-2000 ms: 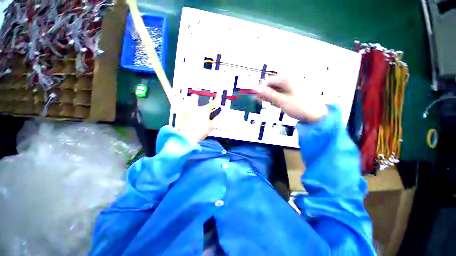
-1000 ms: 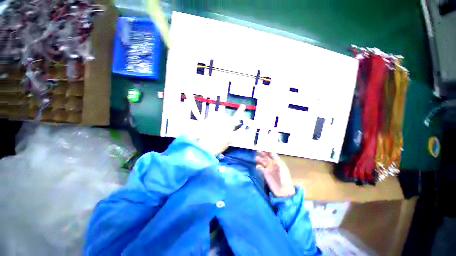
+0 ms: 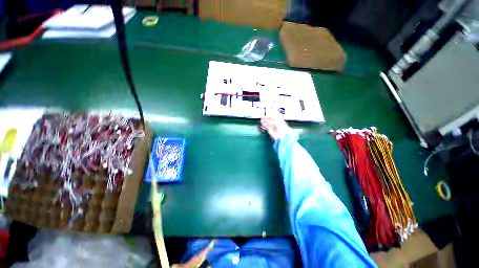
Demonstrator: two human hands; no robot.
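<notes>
The flat white panel [image 3: 273, 78] with dark cutouts lies on the green bench, away from me. A short red wire harness [image 3: 236, 95] runs across it at the central hole. My right arm is stretched forward, and my right hand [image 3: 273, 127] is at the panel's near edge; its fingers are too small to read, and I cannot tell whether it grips the edge. My left hand [image 3: 195, 260] is low at the bottom edge, partly cut off, with a small yellowish thing at its fingers; its hold is unclear.
A blue bin of metal bits [image 3: 169, 158] and a divided cardboard tray [image 3: 125, 207] of tangled harnesses lie left. A pale yellow strip [image 3: 157, 222] and black cord [image 3: 125, 63] hang in front. Red [image 3: 370, 183] and yellow-black harness bundles [image 3: 393, 180] lie right. Clear plastic [image 3: 256, 48] lies behind the panel.
The panel has moved from close in front of me to farther back on the bench. My right hand has reached out to its near edge. My left hand has left the panel. The view has tilted up.
</notes>
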